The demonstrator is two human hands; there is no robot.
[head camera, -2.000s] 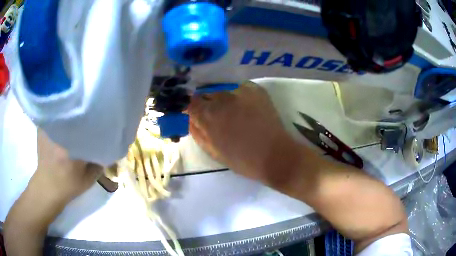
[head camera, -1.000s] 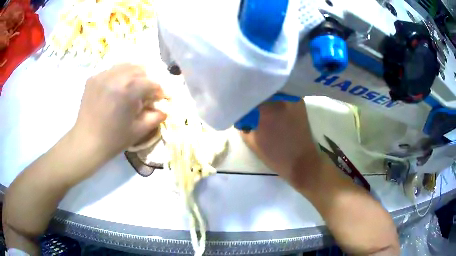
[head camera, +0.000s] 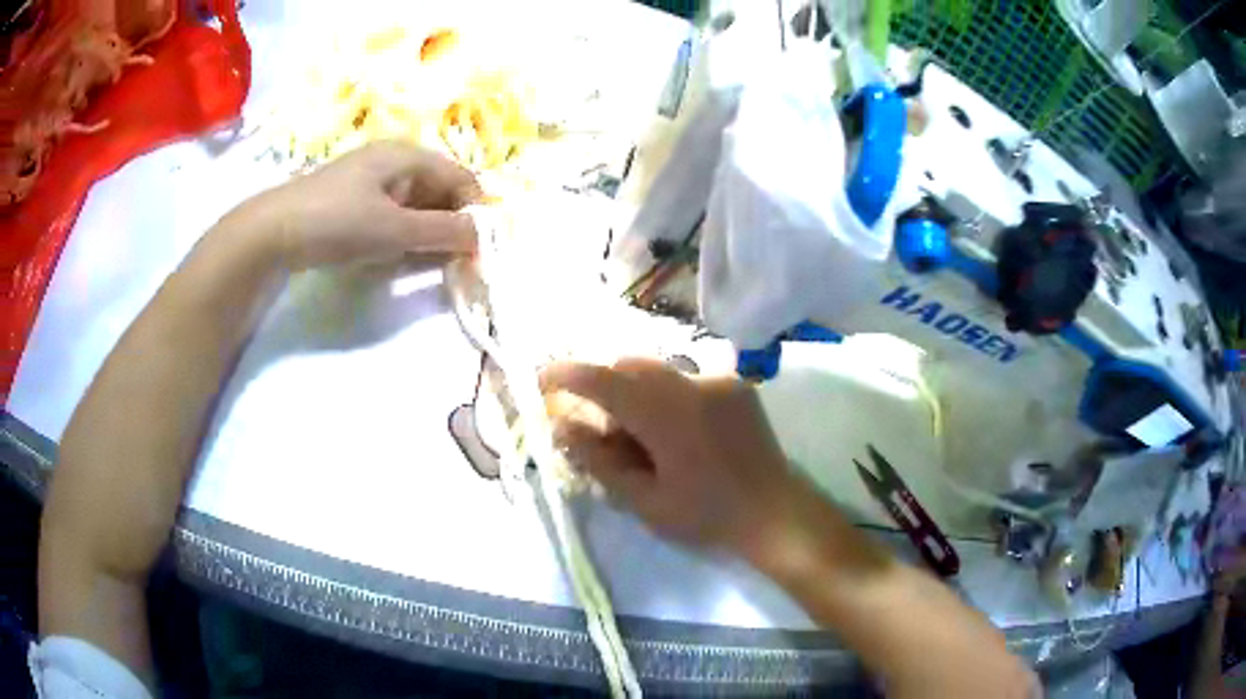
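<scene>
My left hand (head camera: pixel 376 205) pinches the upper end of a pale cream strip (head camera: pixel 556 498), near the pile of fringed pieces. My right hand (head camera: pixel 649 444) is closed around cream material beside the strip, left of the sewing machine head (head camera: pixel 806 205). The strip runs down between my hands and over the table's front edge. Bright glare washes out the material between my hands, so its shape is hard to tell. Dark red thread snips (head camera: pixel 907 509) lie on the table right of my right hand.
A cream-yellow pile of fringed pieces (head camera: pixel 478 116) lies at the rear. A red plastic bag (head camera: pixel 164 103) with orange fringed pieces (head camera: pixel 55 82) is at the far left. A grey ruler strip (head camera: pixel 342 591) edges the table. Green mesh (head camera: pixel 1004 55) stands behind the machine.
My right hand has come out from under the machine head to its left. My left hand has moved up towards the pile. The view has shifted, showing more of the red bag and the machine.
</scene>
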